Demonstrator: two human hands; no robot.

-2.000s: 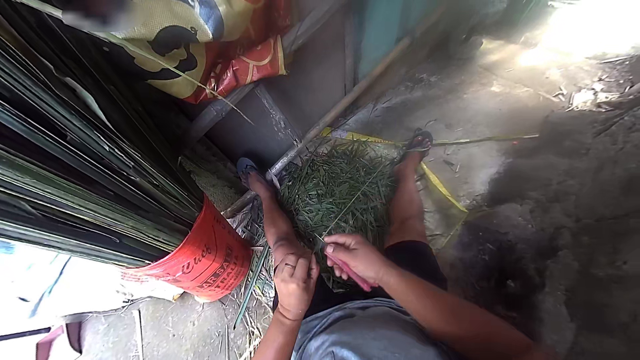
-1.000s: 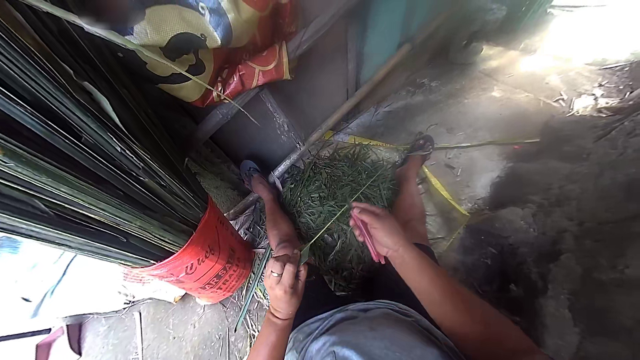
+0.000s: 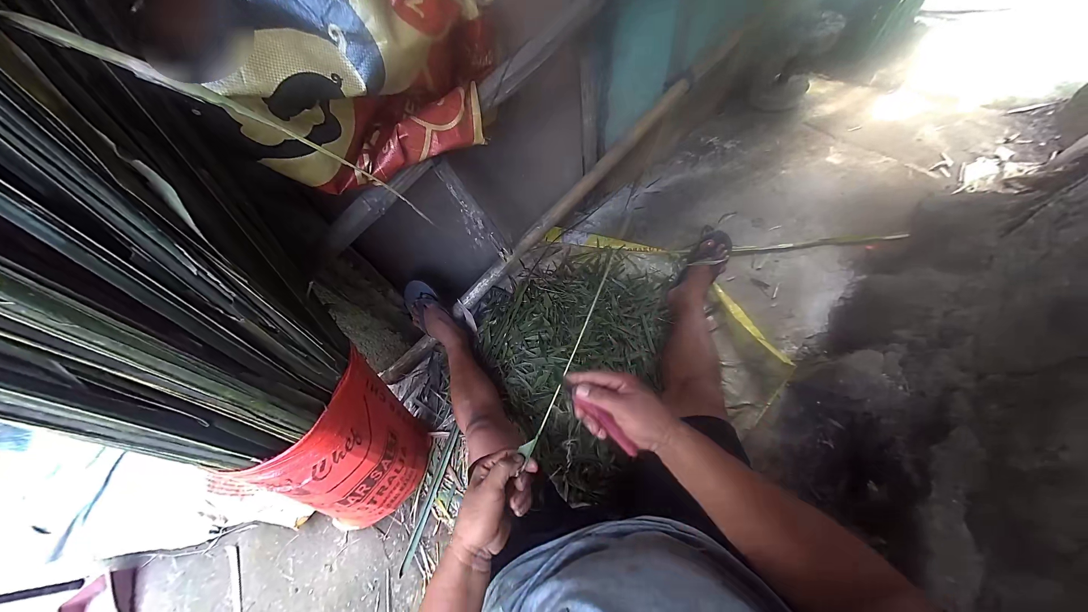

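My left hand (image 3: 493, 501) pinches the butt end of a thin green leaf midrib (image 3: 580, 338), which slants up and away over a pile of green leaf shreds (image 3: 578, 314) between my legs. My right hand (image 3: 625, 410) is closed around the red handle (image 3: 605, 425) of a small tool beside the midrib; its blade is mostly hidden by my fingers. Whether the tool touches the midrib is hard to tell.
On the left a red plastic bucket (image 3: 365, 450) with writing holds long dark green palm leaflets (image 3: 161, 306). Printed sacks (image 3: 340, 93) lie above. A wooden pole (image 3: 595, 174) runs along the wall, and yellow tape (image 3: 752, 323) lies on the concrete floor near my feet.
My right hand with the red-handled tool was near my left hand, moved up and away from it, and is now slightly lower and closer again. My left hand stays about in place by my knee.
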